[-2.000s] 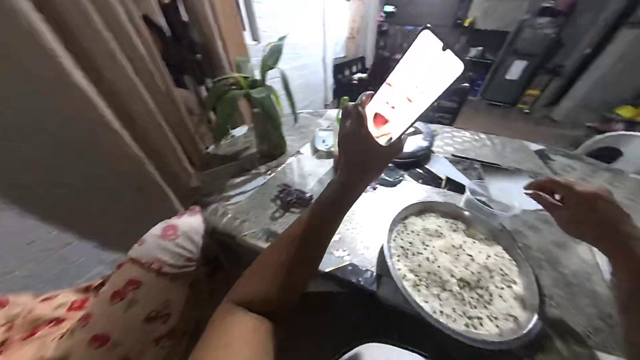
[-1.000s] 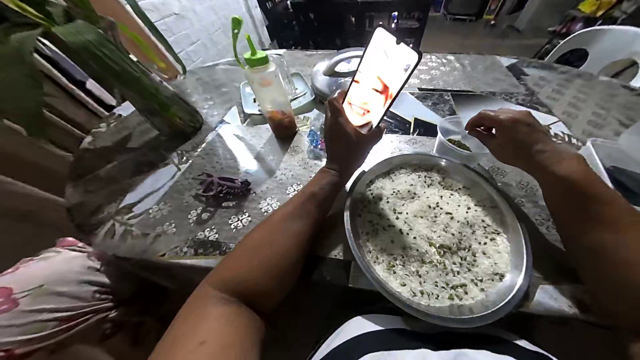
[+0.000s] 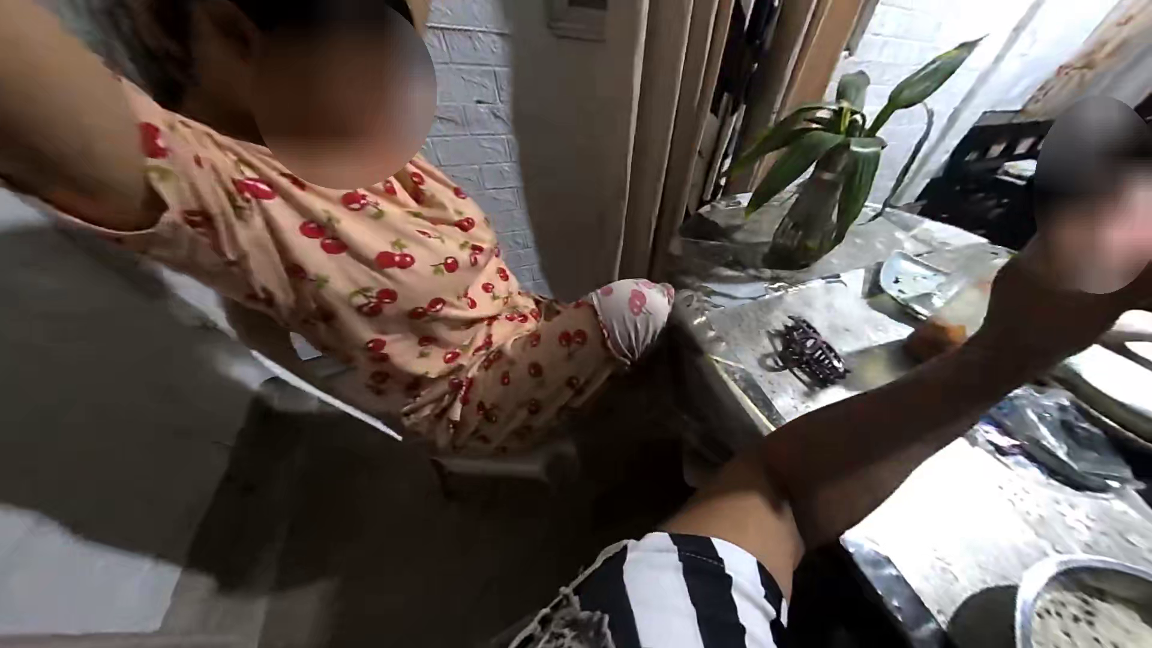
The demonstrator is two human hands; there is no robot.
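My left hand (image 3: pixel 1066 292) is raised at the right edge, its forearm crossing over the table. The fingers close around a smartphone (image 3: pixel 1125 211), which is mostly blurred and cut off by the frame. My right hand is out of view. At the lower right corner, part of a round metal pan (image 3: pixel 1030 585) shows, holding a white food dotted with dark bits. A crumpled clear plastic bag (image 3: pixel 1062 441) lies between my forearm and the pan. Left of my forearm, a dark hair claw clip (image 3: pixel 813 351) rests on the patterned tabletop.
A person in cherry-print clothes (image 3: pixel 387 270) is close on the left, beside the table corner. A leafy plant in a glass vase (image 3: pixel 805 225) stands at the table's far left. A small tray (image 3: pixel 909 279) lies behind the clip. Curtains (image 3: pixel 666 135) hang behind.
The view has swung strongly left, bringing the person in cherry print into sight. My right hand, which was at a small plastic cup beside the pan, has left the view.
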